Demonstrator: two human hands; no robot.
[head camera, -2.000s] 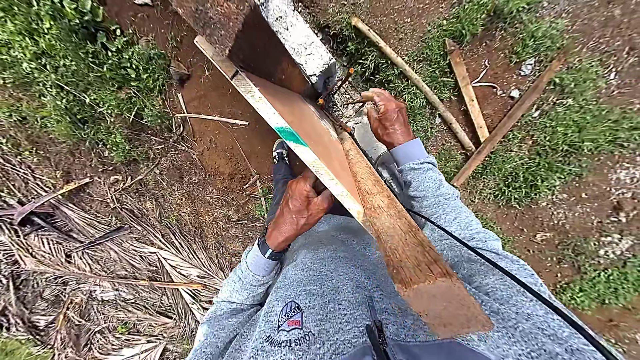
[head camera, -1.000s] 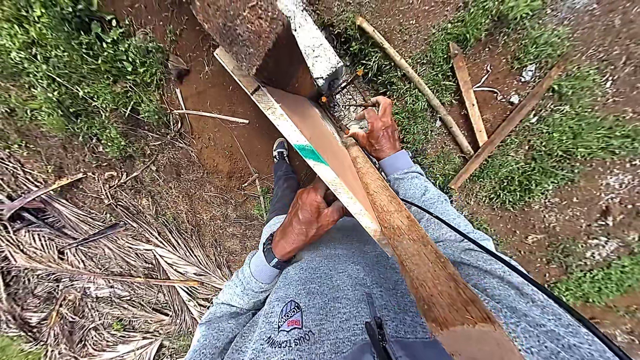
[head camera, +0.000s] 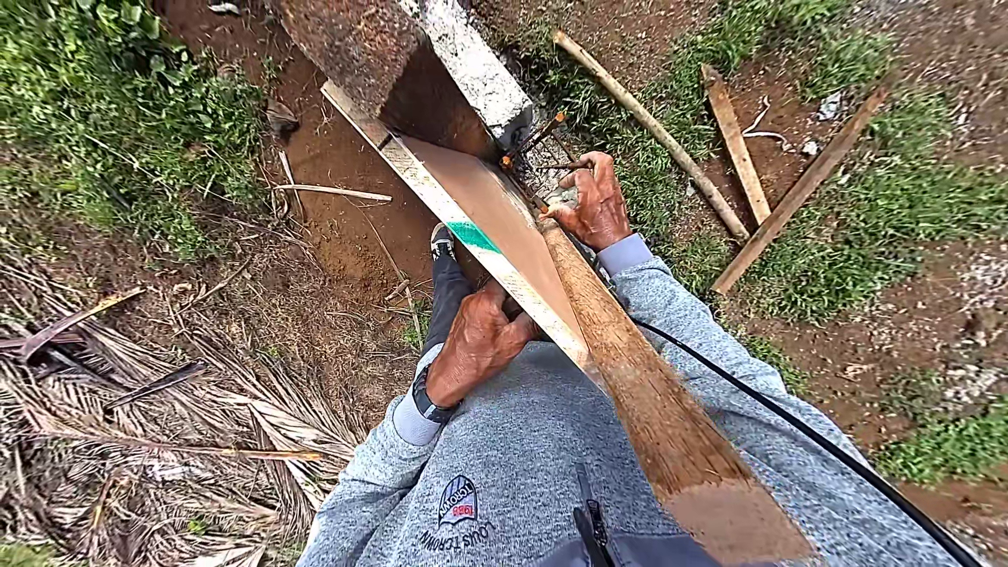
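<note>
A wooden board (head camera: 504, 213) with a pale edge and a green mark slants from the concrete block toward my body. My left hand (head camera: 482, 339) grips its lower edge, with the fingers hidden beneath. Against its right side lies a rough timber plank (head camera: 638, 378), its broad end over my right sleeve and chest. My right hand (head camera: 598, 206) is at the plank's narrow end, beside rusty rebar ends (head camera: 535, 142); whether its curled fingers hold a bar, I cannot tell. The board's far end touches a rusty brown block or form (head camera: 386, 79) next to a white concrete beam (head camera: 480, 71).
A round wooden pole (head camera: 654, 130) and two timber strips (head camera: 803, 189) lie on grass at the right. Dry palm fronds (head camera: 197, 409) cover the lower left ground. A black cable (head camera: 795, 429) runs across my right sleeve. My foot (head camera: 442, 241) stands on bare soil.
My right hand stays by the rebar, its fingers slightly shifted. My left hand keeps its place under the board. The plank's broad end sits lower over my chest than two seconds ago.
</note>
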